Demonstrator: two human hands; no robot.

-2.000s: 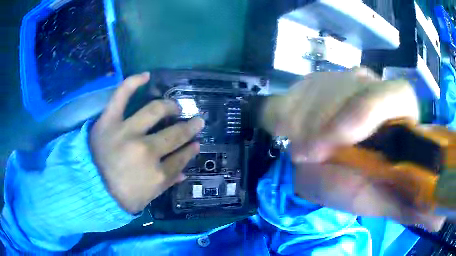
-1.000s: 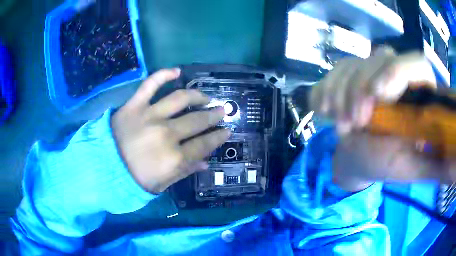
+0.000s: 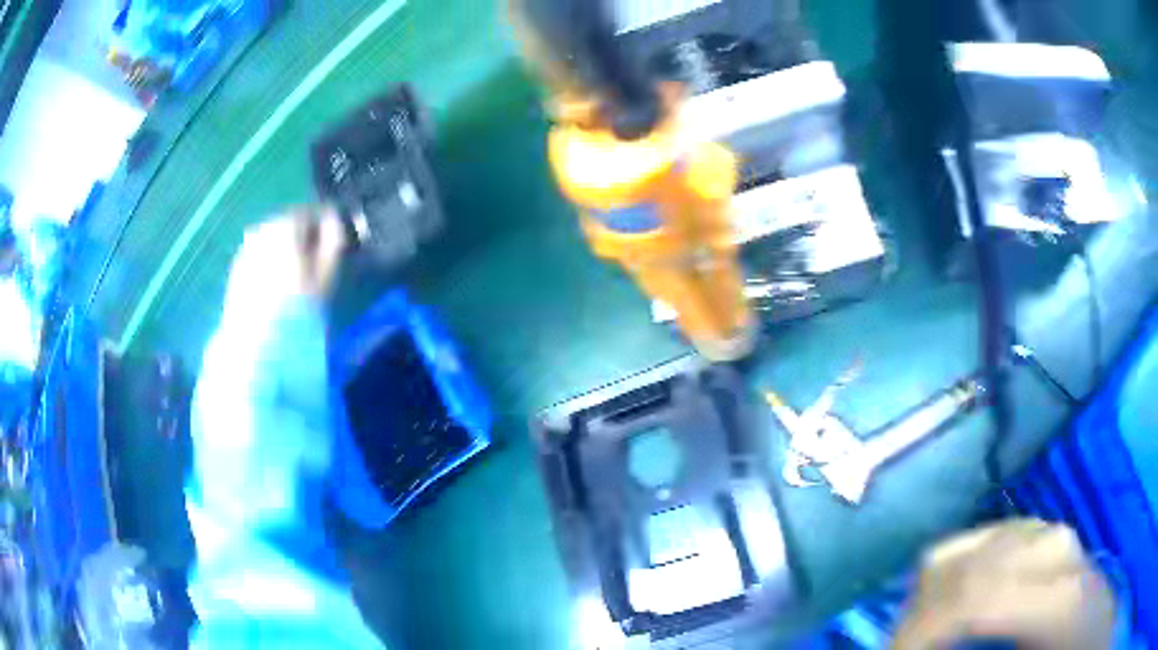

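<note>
A dark housing [image 3: 396,178] with slots and a light patch is at the upper left, blurred. My left hand [image 3: 302,249], arm stretched out, has its fingers at the housing's lower left edge and appears to grip it. The black fixture [image 3: 574,495] lies at the lower middle, with a round opening and bright patches; no housing shows in it. The orange electric screwdriver [image 3: 648,210] hangs nose-down just above the fixture's far edge, out of both hands. My right hand [image 3: 1010,587] is at the lower right, fingers curled, cut off by the bottom edge; whether it holds anything is hidden.
A blue bin [image 3: 462,371] with dark contents is beside my left forearm. The silver air blow gun [image 3: 876,451] lies right of the fixture. White devices [image 3: 806,210] stand behind it, another [image 3: 1035,140] farther right. A dark cord hangs at right. Blue-clothed figures blur at upper left.
The view has shifted. My left hand has left the fixture and is at the far left with a housing. My right hand has let go of the screwdriver, which now hangs over the fixture's far edge.
</note>
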